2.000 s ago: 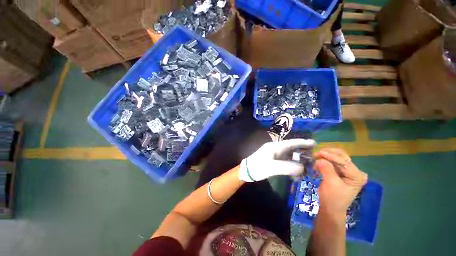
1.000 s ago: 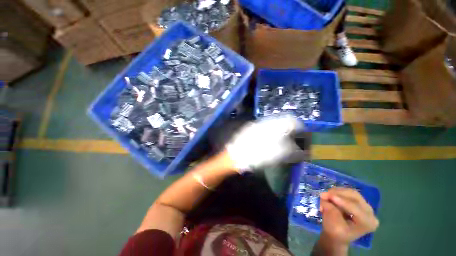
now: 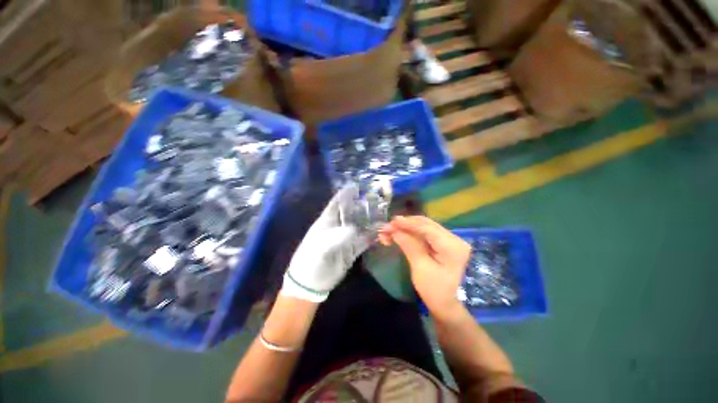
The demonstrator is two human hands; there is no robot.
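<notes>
My left hand (image 3: 324, 248), in a white knit glove with a green edge, holds a small grey part (image 3: 367, 211) above my lap. The part is blurred and looks silvery. My bare right hand (image 3: 429, 258) is beside it, fingertips pinched together at the part's right edge. Whether a small tool is between those fingers cannot be told. The large blue tub (image 3: 256, 271) at the left is heaped with grey parts. A small blue tub (image 3: 441, 142) ahead and another small blue tub (image 3: 535, 271) at the right hold more parts.
Cardboard boxes (image 3: 346, 85) stand at the top, one bearing a blue tub (image 3: 315, 35). A wooden pallet (image 3: 488, 138) lies at upper right, with a person's white shoe (image 3: 429, 64) beside it. Yellow lines (image 3: 551, 171) cross the green floor.
The view has turned and shifted, so the tubs appear further left and tilted. My hands were apart one second ago and have come together at the part.
</notes>
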